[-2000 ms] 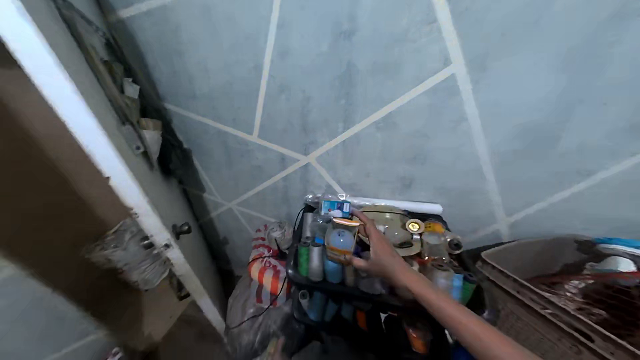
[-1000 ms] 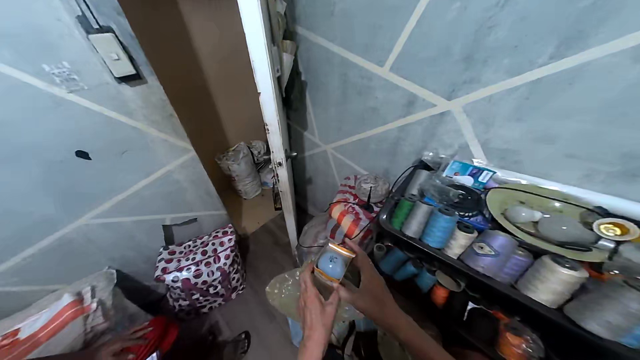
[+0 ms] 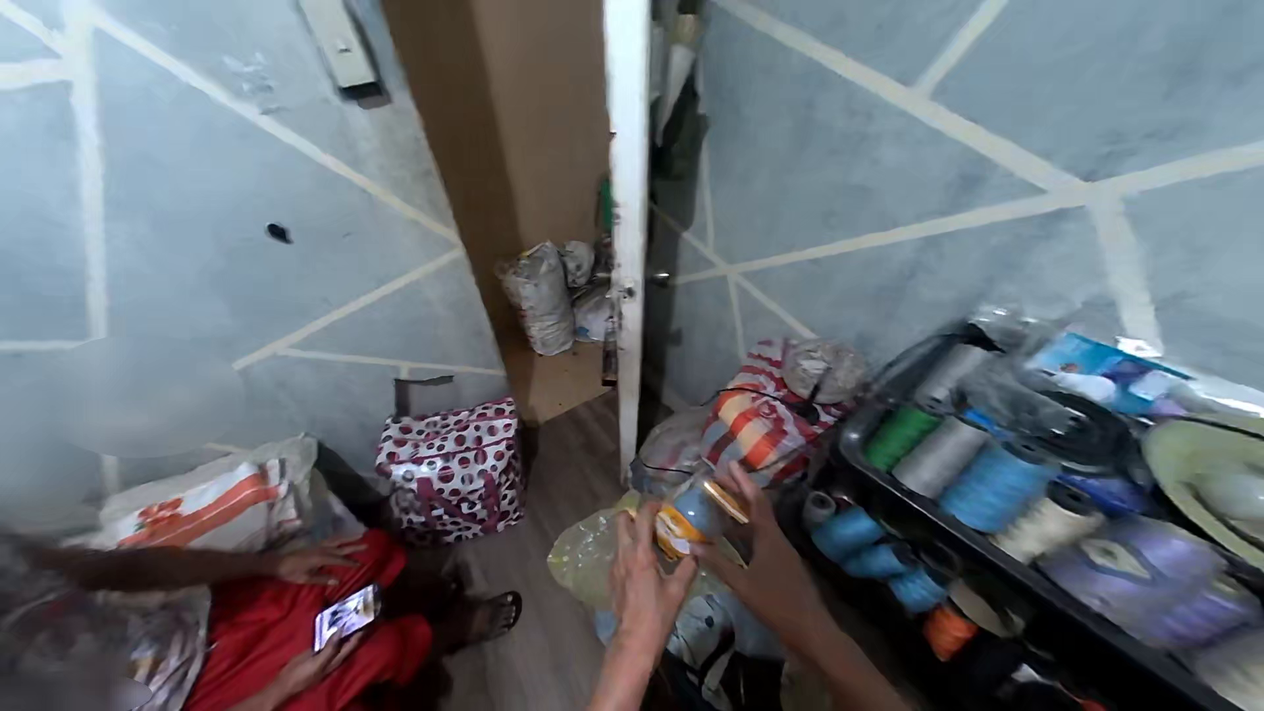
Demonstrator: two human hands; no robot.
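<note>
Between my two hands is a small clear jar or spool-like container [image 3: 699,513] with an orange and yellow label and an orange-gold rim, tilted to the right. My left hand [image 3: 647,573] grips its labelled lower end with fingers and thumb. My right hand [image 3: 755,543] is around its right side, fingertips at the rim and thumb near the label. To the right, a black plastic rack [image 3: 948,513] holds thread cones: green [image 3: 901,437], grey [image 3: 943,456], blue [image 3: 997,484], cream [image 3: 1047,523] and lilac [image 3: 1150,573]. A pale green oval tray [image 3: 1175,444] lies on the rack's far right.
A person in red trousers [image 3: 252,642] sits at left holding a phone [image 3: 346,618]. A dotted bag [image 3: 452,472] stands by the wall, near an open door [image 3: 628,227]. A striped bag [image 3: 755,415] and a yellowish plastic bag [image 3: 585,558] lie close beyond my hands. Sacks [image 3: 541,301] stand past the doorway.
Two seconds ago my right hand was reaching over the rack beside the jar; one second ago both hands held it away from the rack. The view has swung left, and the seated person has come into sight.
</note>
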